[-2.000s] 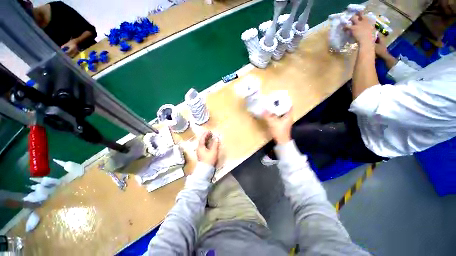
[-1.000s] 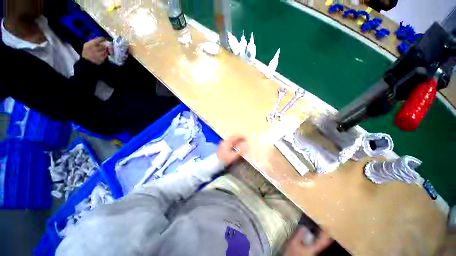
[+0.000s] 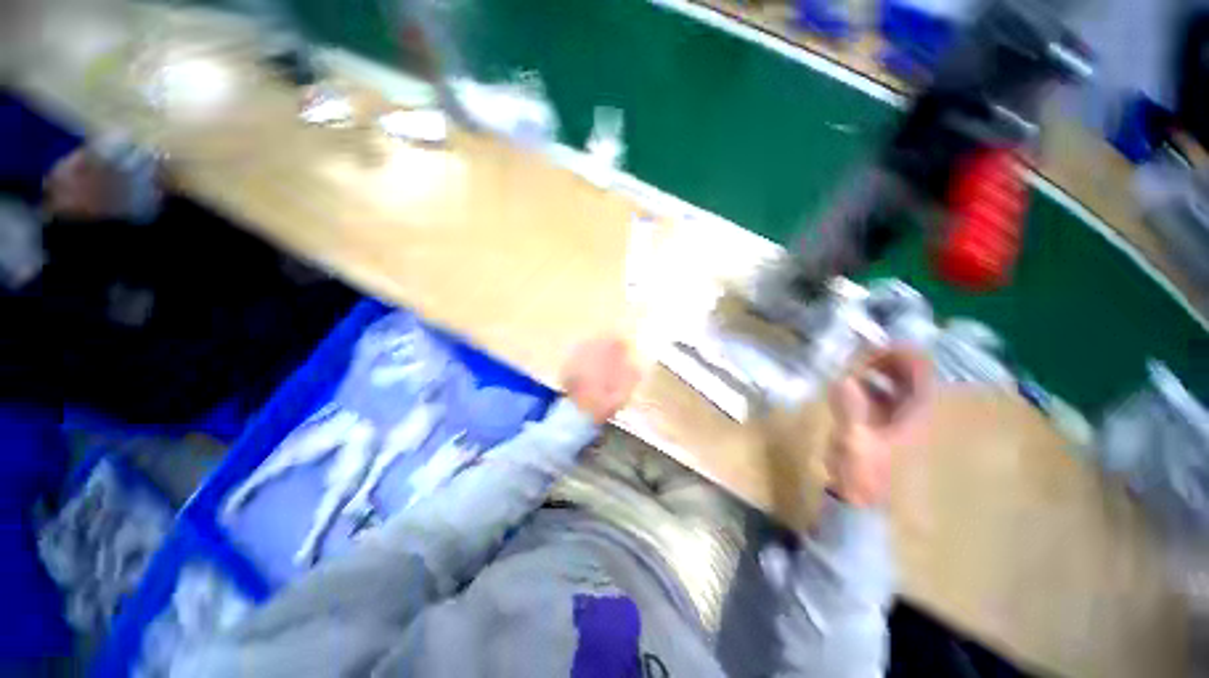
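Note:
The view is blurred. My left hand (image 3: pixel 603 378) is at the bench's near edge, left of the white fixture (image 3: pixel 705 382); no object shows in it. A white-grey plastic shell (image 3: pixel 782 367) lies at the fixture under the black toggle clamp (image 3: pixel 868 212) with its red grip (image 3: pixel 984 219). My right hand (image 3: pixel 878 421) is raised over the bench just right of the shell, fingers bent; whether it holds or touches anything is unclear. Pale ribbed collars (image 3: pixel 968 347) stand behind my right hand, partly hidden.
A blue crate (image 3: pixel 265 411) with long pale parts is below the bench at left. A person's hand (image 3: pixel 82 183) is at far left. White nozzle bottles (image 3: pixel 606 139) stand by the green conveyor belt (image 3: pixel 716 146). Blurred pale parts (image 3: pixel 1160 431) are at far right.
My right hand has come up from below the bench edge to beside the shell. My left hand stays near the bench edge. The view has shifted, bringing pale parts in at the right.

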